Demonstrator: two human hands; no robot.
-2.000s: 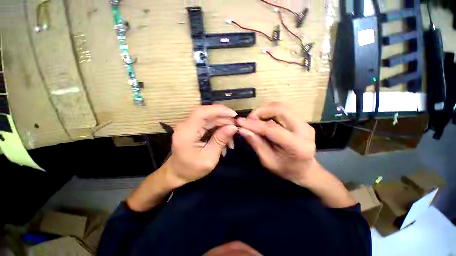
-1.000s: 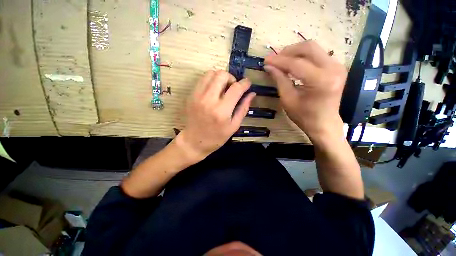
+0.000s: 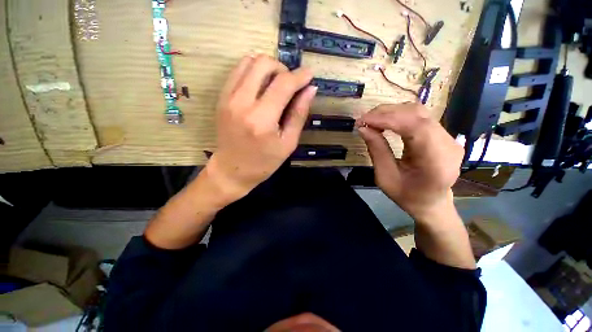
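Note:
The black comb-shaped plastic housing lies on the cardboard with its four arms pointing right. My left hand rests over the lower part of its spine, thumb and forefinger on it, hiding that part. My right hand has thumb and forefinger pinched at the tip of the third arm; a tiny pale thing shows between the fingertips, too small to name. The green circuit board lies to the left with thin red leads. Several wired modules with red-black leads lie right of the housing.
The tan cardboard covers the bench, with small silvery marks at left. A black power unit with a white label, a flat black comb-shaped part and a black cylinder tool lie right. Open cardboard boxes stand below.
My right hand has moved from an upper arm of the housing down to the third arm's tip. My left hand stays on the spine. The view has shifted, and more wired modules show.

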